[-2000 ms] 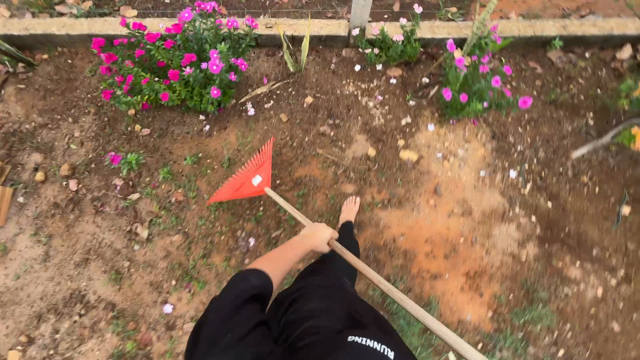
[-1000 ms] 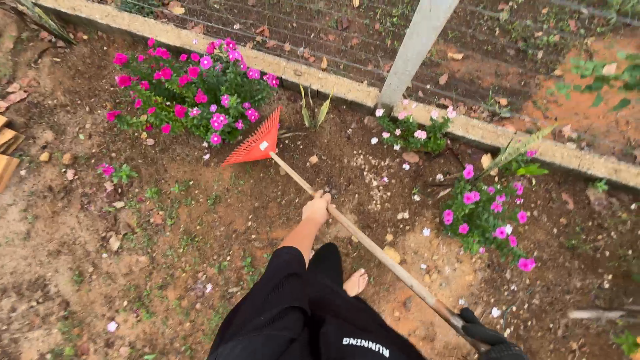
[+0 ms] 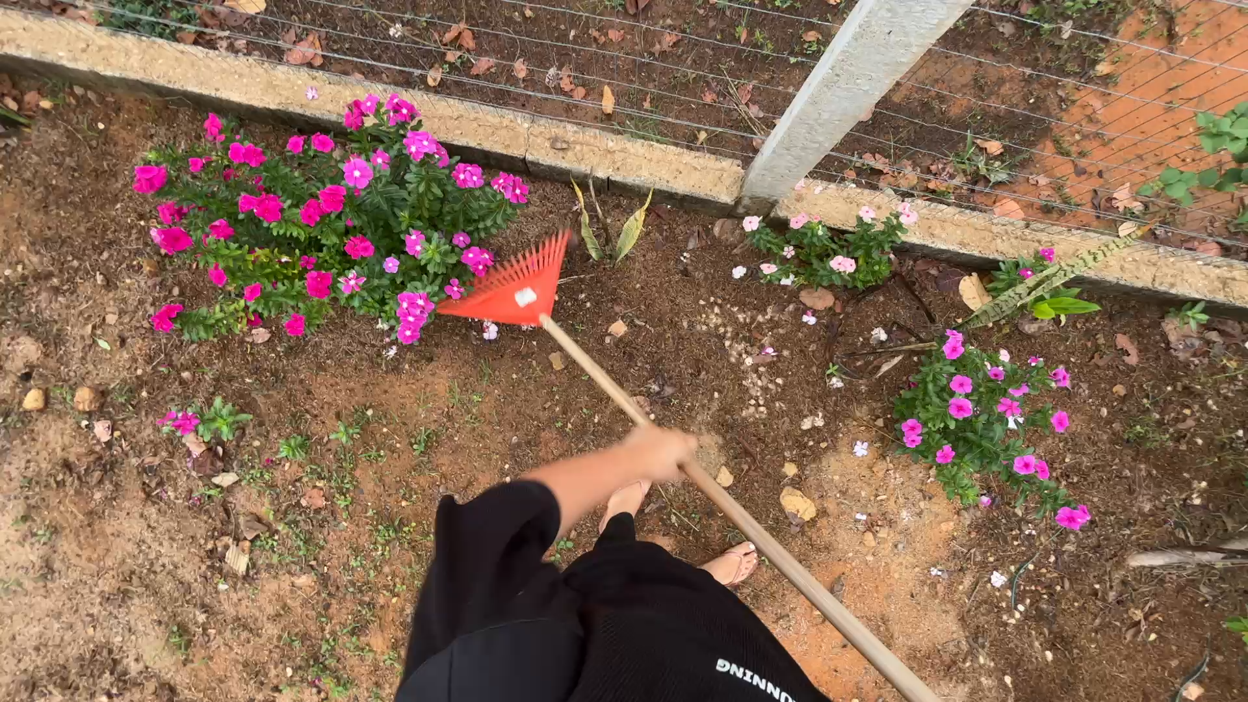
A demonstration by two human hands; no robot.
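My left hand [image 3: 665, 453] is closed around the wooden handle [image 3: 780, 556] of a leaf rake, partway along it. The rake's red plastic head [image 3: 517, 291] is at the handle's far end, its tines against the right edge of a large bush with magenta flowers [image 3: 331, 214]. The handle runs down to the right past my feet and leaves the view at the bottom edge. My right hand is outside the frame.
A low concrete curb [image 3: 634, 161] with a wire fence and a concrete post [image 3: 838, 88] crosses the top. Smaller flowering plants [image 3: 985, 409] grow at the right. Stones [image 3: 798, 503], petals and small weeds lie about on the soil.
The rake head has moved from bare soil to the large flowering bush. My right hand, in a dark glove on the handle's lower part one second ago, has left the view.
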